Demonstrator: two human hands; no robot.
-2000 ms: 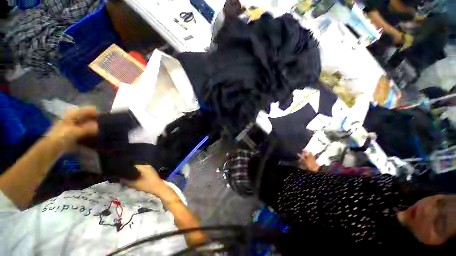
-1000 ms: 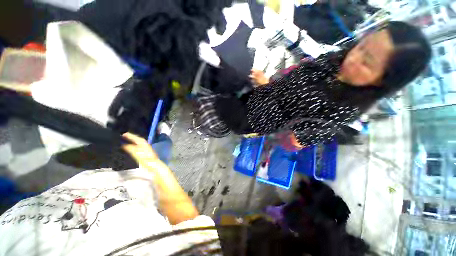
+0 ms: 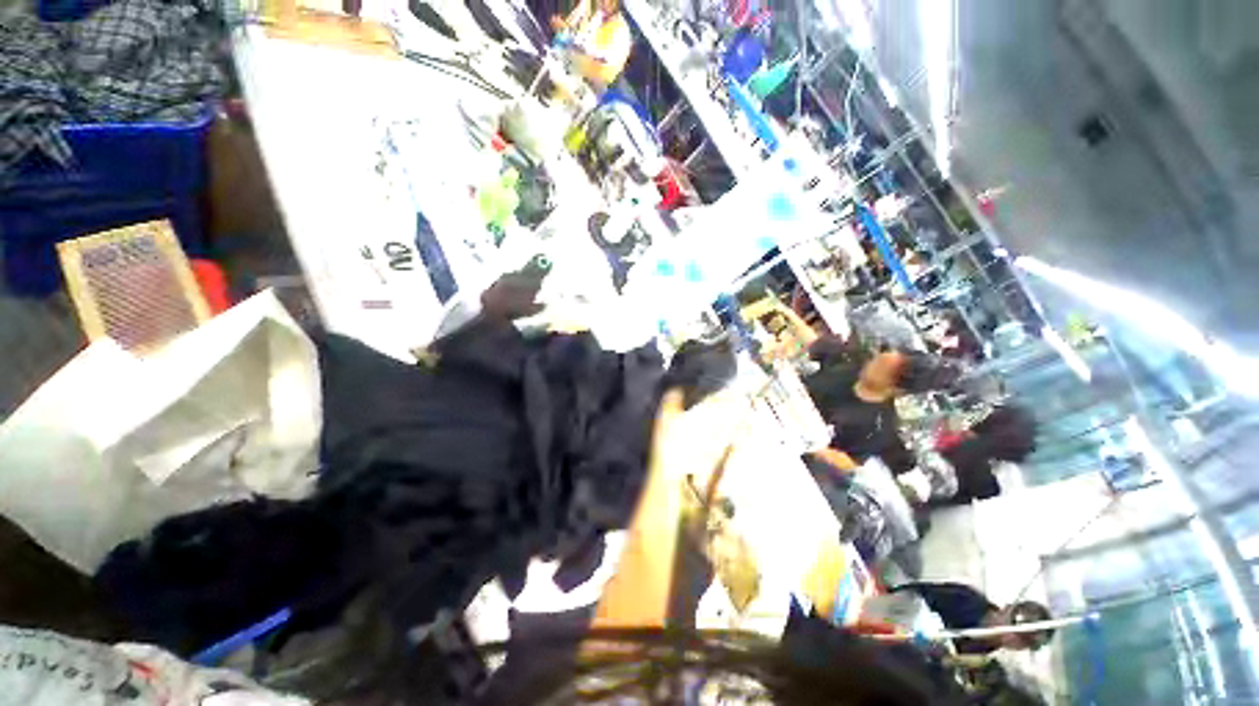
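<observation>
A large dark cloth heap [image 3: 552, 414] hangs over the near end of the white table. A forearm, apparently my right, rises from the bottom centre to the heap's right edge. My right hand [image 3: 672, 408] is blurred and mostly hidden at dark cloth there, so its grip cannot be told. My left hand is not in view. A stiff white sheet [image 3: 221, 414] is draped left of the heap.
A white table [image 3: 332, 179] runs beyond the heap, with scissors on it. A tan slatted stool top [image 3: 135, 287] and a blue crate [image 3: 104, 186] with checked cloth [image 3: 152, 62] stand left. People [image 3: 870, 400] sit at the right.
The view has swung up and left from the seated person to the table and heap. My right arm now reaches to the heap. The dark pieces held earlier are no longer clearly seen.
</observation>
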